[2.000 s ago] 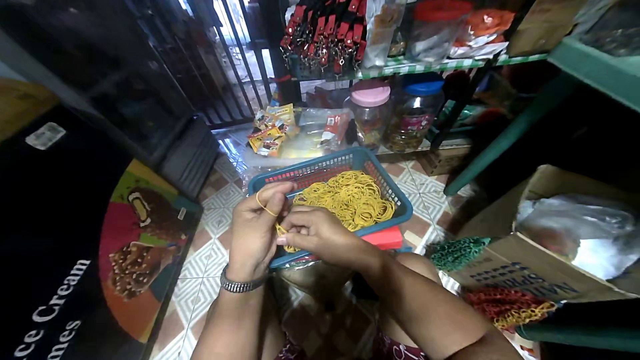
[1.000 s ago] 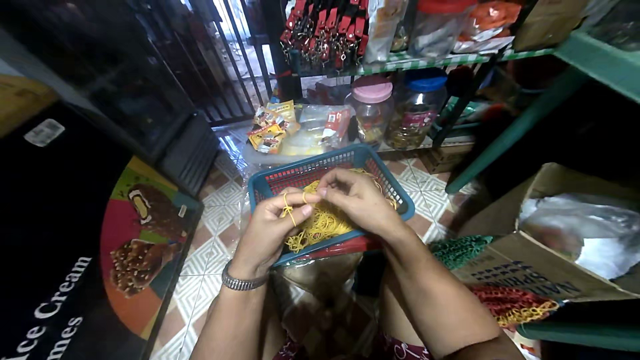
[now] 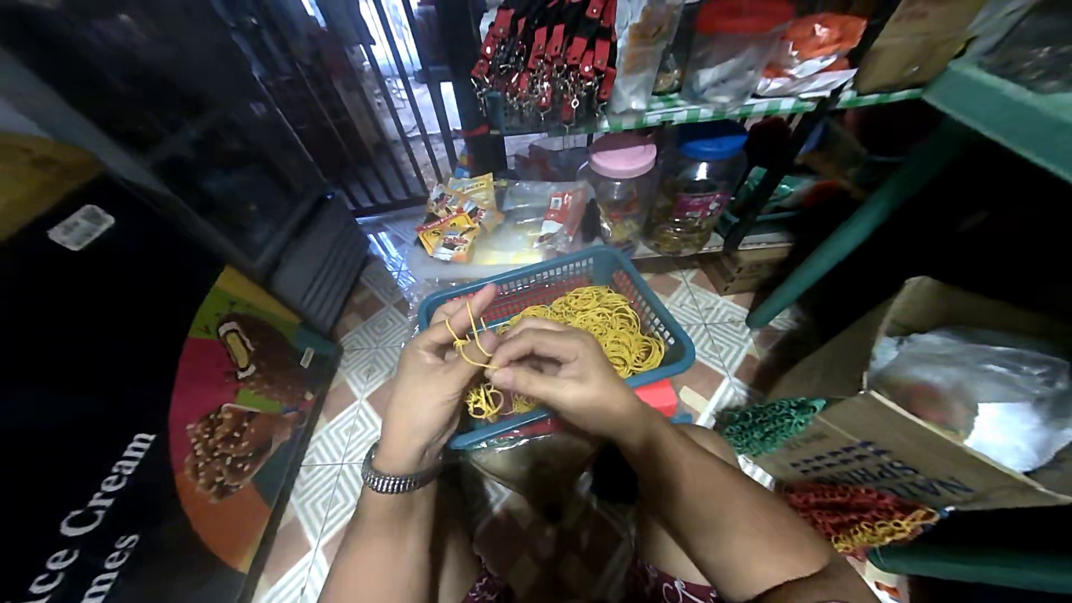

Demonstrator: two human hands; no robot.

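Yellow rubber bands (image 3: 469, 342) are looped around the raised fingers of my left hand (image 3: 431, 381), which has a metal watch band at its wrist. My right hand (image 3: 561, 373) pinches one strand of them between thumb and forefinger, just right of the left fingers. Both hands are over the near left part of a blue plastic basket (image 3: 682, 352). Inside it lies a heap of loose yellow rubber bands (image 3: 615, 327), partly hidden by my right hand. A small yellow cluster (image 3: 484, 402) sits below my hands in the basket.
Snack packets (image 3: 456, 222) and plastic bags lie behind the basket, beside a pink-lidded jar (image 3: 621, 180) and a blue-lidded jar (image 3: 699, 193). At right stand a cardboard box (image 3: 888, 444) and a green table leg (image 3: 846, 243). Green linked bands (image 3: 770, 423) hang by the box. A black freezer (image 3: 109, 335) is at left.
My right hand has moved down and left from the fingertips of my left hand, drawing a strand of the bands. More of the yellow heap shows than one second ago.
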